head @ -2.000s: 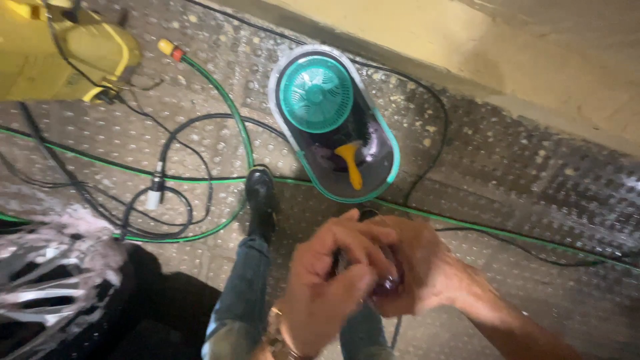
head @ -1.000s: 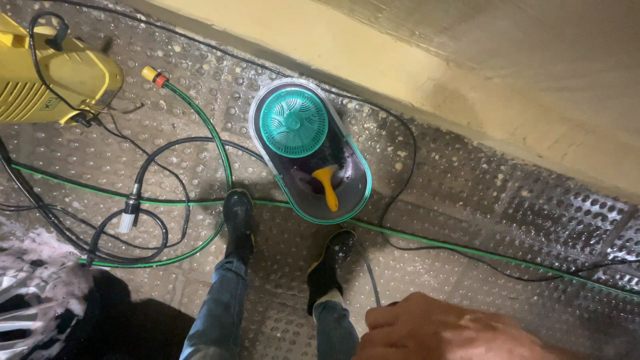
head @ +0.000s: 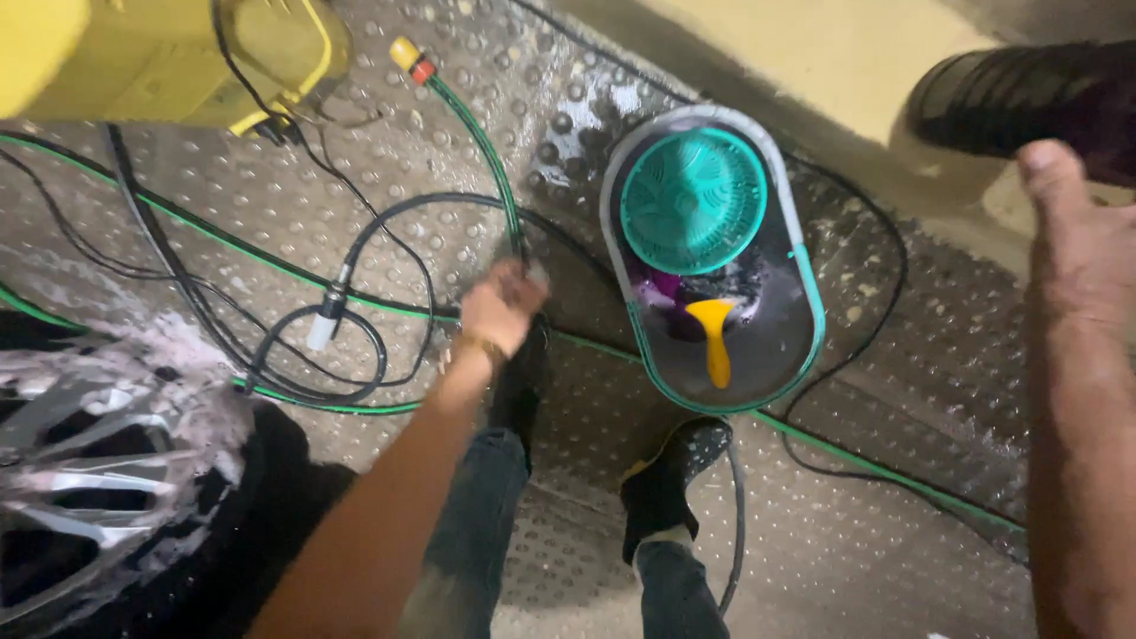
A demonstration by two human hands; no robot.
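My left hand (head: 504,306), blurred and with its fingers curled, is above my boot and left of the oval mop bucket (head: 652,382). A small pale spot shows at its fingertips; whether it holds something is unclear. At the right edge my right hand (head: 1078,231) grips a dark ribbed cylindrical container (head: 994,102), partly out of view. Inside the bucket are a round turquoise spinner basket (head: 694,202) and dark liquid with purple foam. A yellow-handled tool (head: 717,351) lies at the bucket's lower end, handle towards me.
A foam-covered alloy wheel (head: 98,479) stands lower left. The yellow machine (head: 177,67) is upper left, near a green hose (head: 479,133) with a yellow-orange connector. Black hoses and cables cross the wet studded floor around my boots. A pale wall (head: 799,53) runs behind the bucket.
My hands, together around something purplish two seconds ago, are now far apart. The dark container has come into view in my right hand. The bucket has not plainly moved.
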